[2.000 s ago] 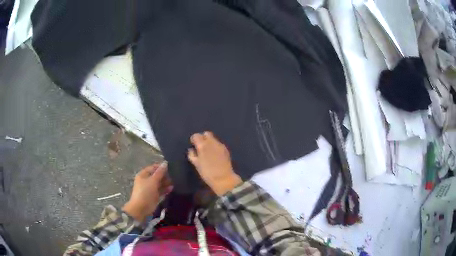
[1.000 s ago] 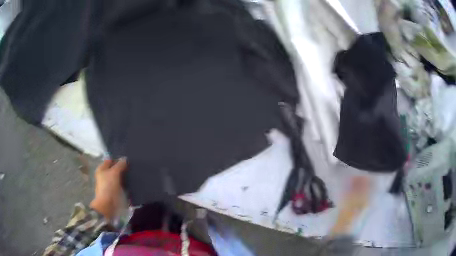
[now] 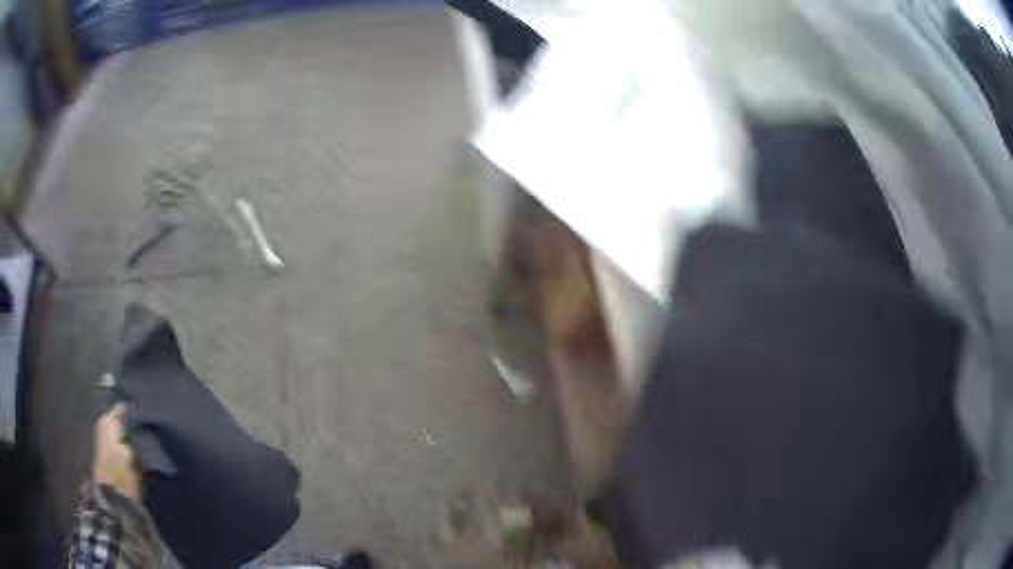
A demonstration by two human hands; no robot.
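My left hand (image 3: 114,453) is at the lower left, blurred, closed on a dark cloth piece (image 3: 211,478) that hangs over the grey floor. A large dark cloth (image 3: 800,411) lies on the white paper-covered table at the right and reaches the bottom of the picture. My right hand is not in view. The shears are not in view either.
The grey floor (image 3: 355,300) fills the middle, with white scraps (image 3: 258,233) on it. The table's white paper (image 3: 622,122) has an edge running down the centre right. Something blue (image 3: 167,20) lies along the top left. A white object stands at the left rim. The picture is blurred.
The view has swung left, towards the floor. My left hand now holds a separate-looking dark piece out at the left, away from the table. My right hand and the shears have left the picture.
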